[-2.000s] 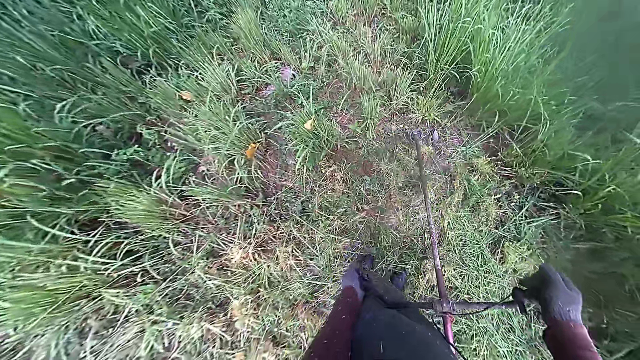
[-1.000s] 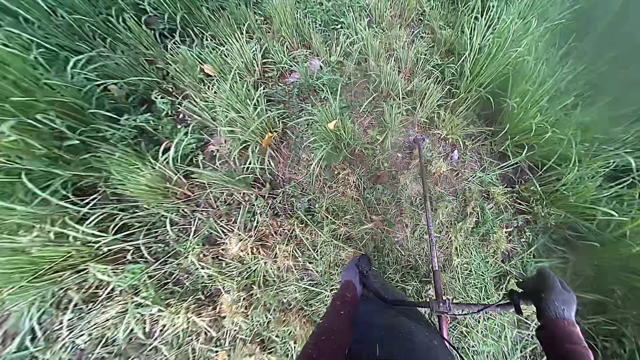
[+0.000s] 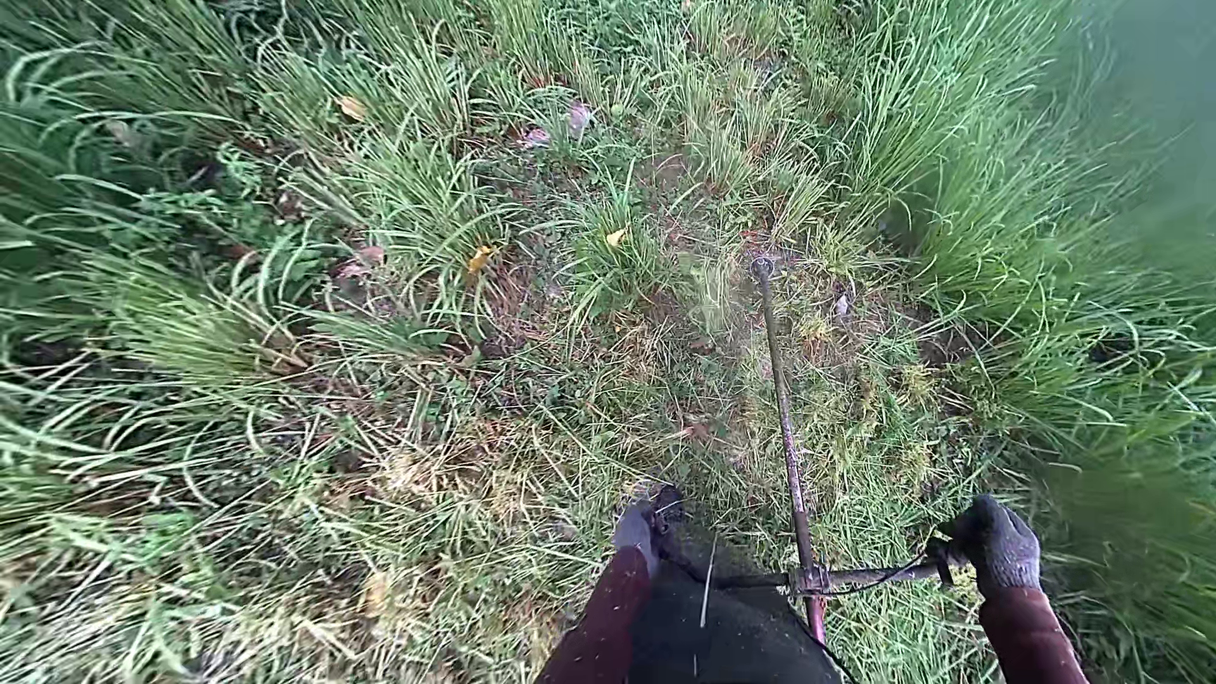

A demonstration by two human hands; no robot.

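A brush cutter's long shaft (image 3: 787,427) runs forward from the bottom right, its cutting head (image 3: 762,270) low over short grass. A crossways handlebar (image 3: 879,576) is clamped to the shaft. My right hand (image 3: 996,543), in a grey glove, is shut on the handlebar's right grip. My left hand (image 3: 636,534), gloved too, is closed around the left grip, partly hidden behind the sleeve and dark clothing. A thin cable runs along the bar. The blade or line at the head is too blurred to make out.
Tall grass (image 3: 978,218) stands at the right, and more tall grass (image 3: 85,218) at the left. Cut grass (image 3: 427,532) covers the near ground. A yellow leaf (image 3: 480,258) and pale litter (image 3: 578,119) lie among the tufts.
Compared with two seconds ago, the cutting head sits lower in view, farther from the top edge. Both hands have kept their hold on the handlebar.
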